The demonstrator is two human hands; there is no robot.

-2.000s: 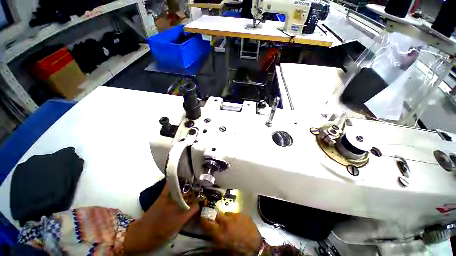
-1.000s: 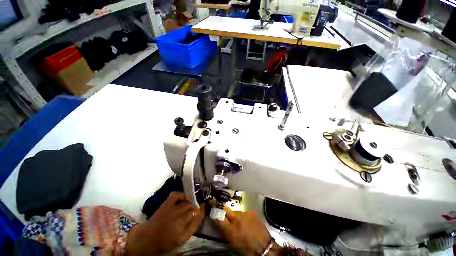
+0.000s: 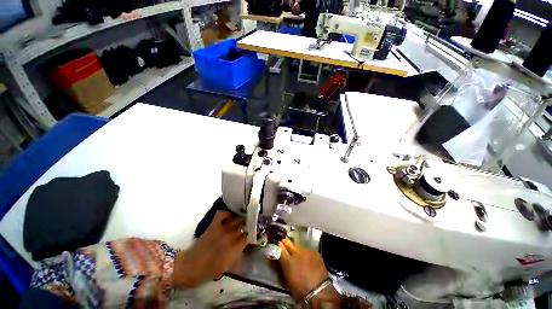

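Observation:
The black workpiece (image 3: 209, 218) shows as a small dark piece left of the white sewing machine head (image 3: 239, 184); the rest is hidden by my hand and the head. My left hand (image 3: 213, 250) is bare, with fingers bent, pressing on the workpiece beside the needle area. My right hand (image 3: 301, 265) is bare, with a bracelet at the wrist, its fingertips at the presser foot area under the head. The needle and presser foot are mostly hidden. A stack of black panels (image 3: 69, 211) lies on the table at left.
The white table (image 3: 151, 157) extends left of the machine. A black item (image 3: 363, 259) lies under the arm at right. Blue bins (image 3: 227, 67) stand behind and at the left edge. A clear bag (image 3: 478, 127) hangs upper right near black thread cones (image 3: 493, 27).
The camera view has shifted, so the machine head appears further right. My left hand stays near the needle area, its fingers now more bent. My right hand stays at the presser foot.

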